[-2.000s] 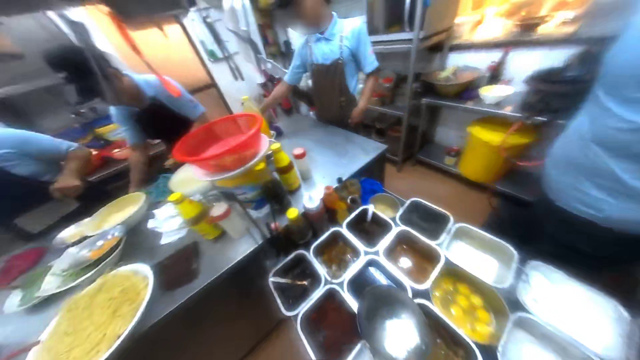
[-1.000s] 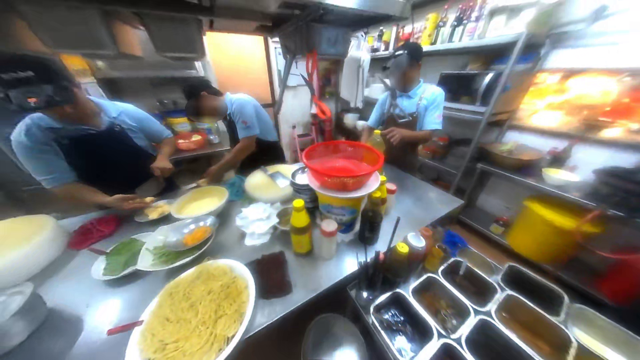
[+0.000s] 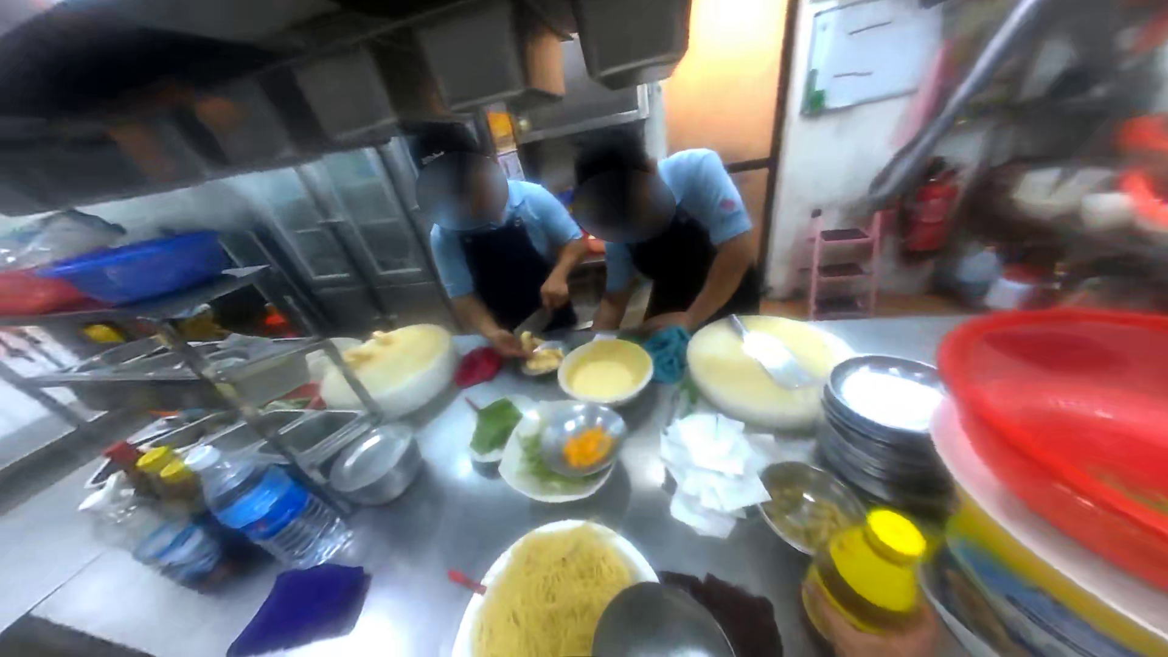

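At the lower right, my right hand (image 3: pixel 876 630) is wrapped around a bottle with a yellow cap (image 3: pixel 871 566), held upright beside the stacked red plastic basin (image 3: pixel 1068 411). My left hand is out of view. A dark metal ladle or pan (image 3: pixel 662 625) shows at the bottom edge, over the rim of a large white bowl of yellow noodles (image 3: pixel 557 593); what holds it is hidden. Beyond the noodles are a metal bowl with orange pieces (image 3: pixel 586 443) on a white plate of greens (image 3: pixel 538 474), crumpled white paper (image 3: pixel 712 465) and a metal bowl of food pieces (image 3: pixel 808 511).
Two people in blue shirts (image 3: pixel 529 228) (image 3: pixel 703 219) work across the steel table; one holds a knife. Round cutting boards (image 3: pixel 401 374) (image 3: pixel 766 365), stacked metal plates (image 3: pixel 881 429), water bottles (image 3: pixel 274 511) and a purple cloth (image 3: pixel 306 607) stand around. Metal containers hang overhead.
The view has swung left. The yellow-capped bottle, standing on the table one second ago, is now in my right hand.
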